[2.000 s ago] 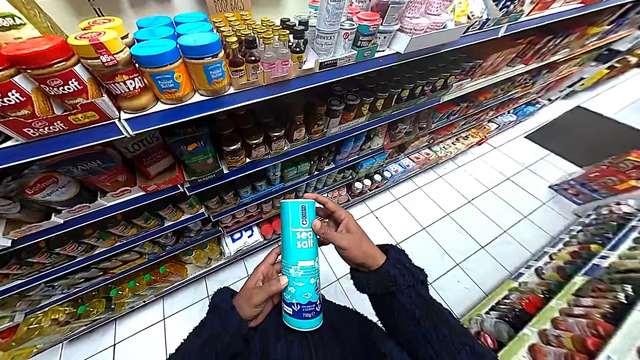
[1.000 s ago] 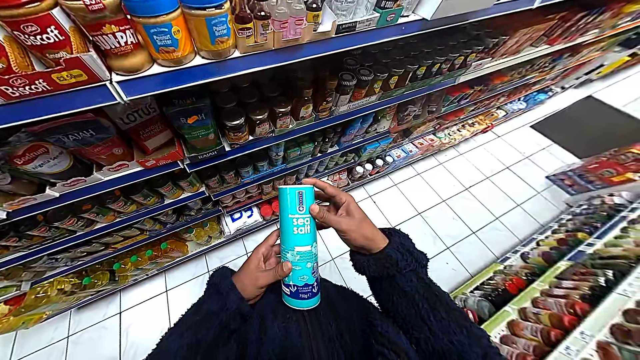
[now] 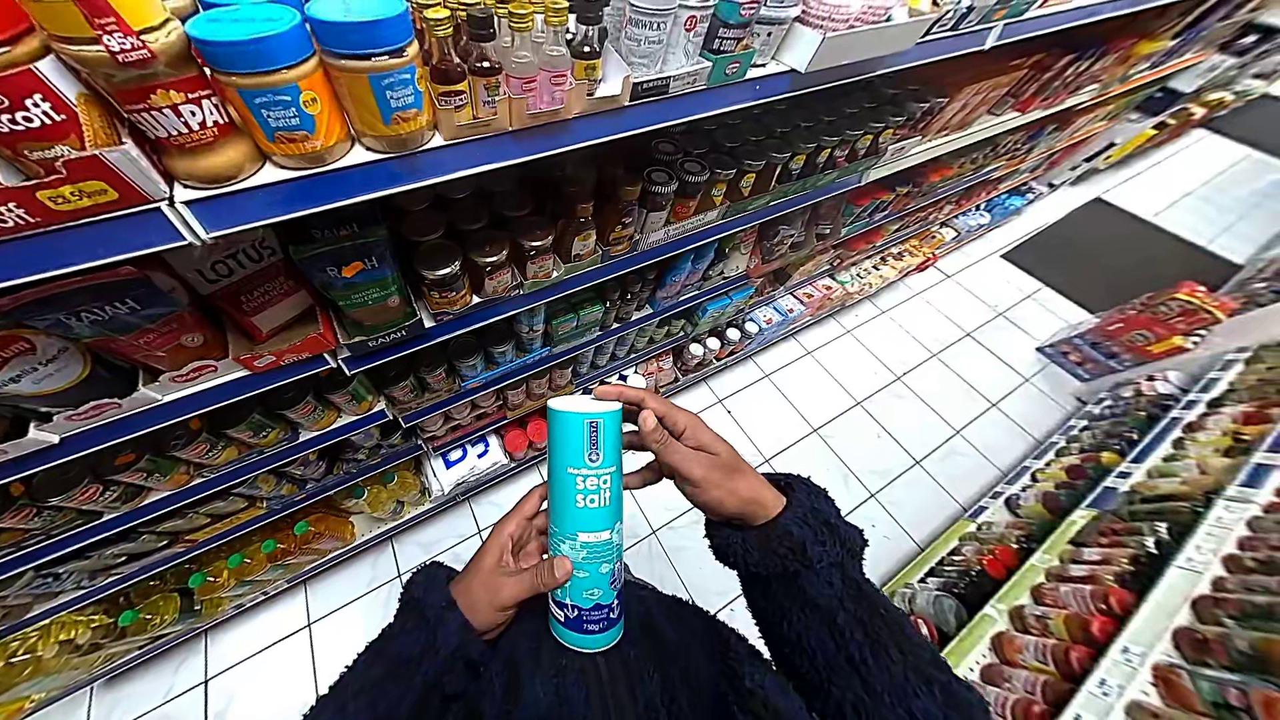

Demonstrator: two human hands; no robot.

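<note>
A teal cylindrical sea salt canister (image 3: 585,540) stands upright in front of my body, its printed side toward the camera. My left hand (image 3: 512,567) grips its lower left side, the thumb across the front and the other fingers partly hidden behind it. At its upper right is my right hand (image 3: 695,455), with the index fingertip at the rim of the white top and the other fingers bent beside the canister's right side. Whether those lower fingers press on it cannot be told. Both arms are in dark fleecy sleeves.
Blue-edged shelves (image 3: 480,135) run along the left with peanut butter jars (image 3: 375,85), spice pouches (image 3: 358,275), dark-lidded jars and oil bottles (image 3: 150,615). Slanted racks of bottles (image 3: 1065,625) stand at the lower right. White floor tiles (image 3: 850,375) and a dark mat (image 3: 1120,255) lie between.
My right hand's thumb has come off the canister's front, and its fingers are now more spread at the upper right side. My left hand still holds the canister.
</note>
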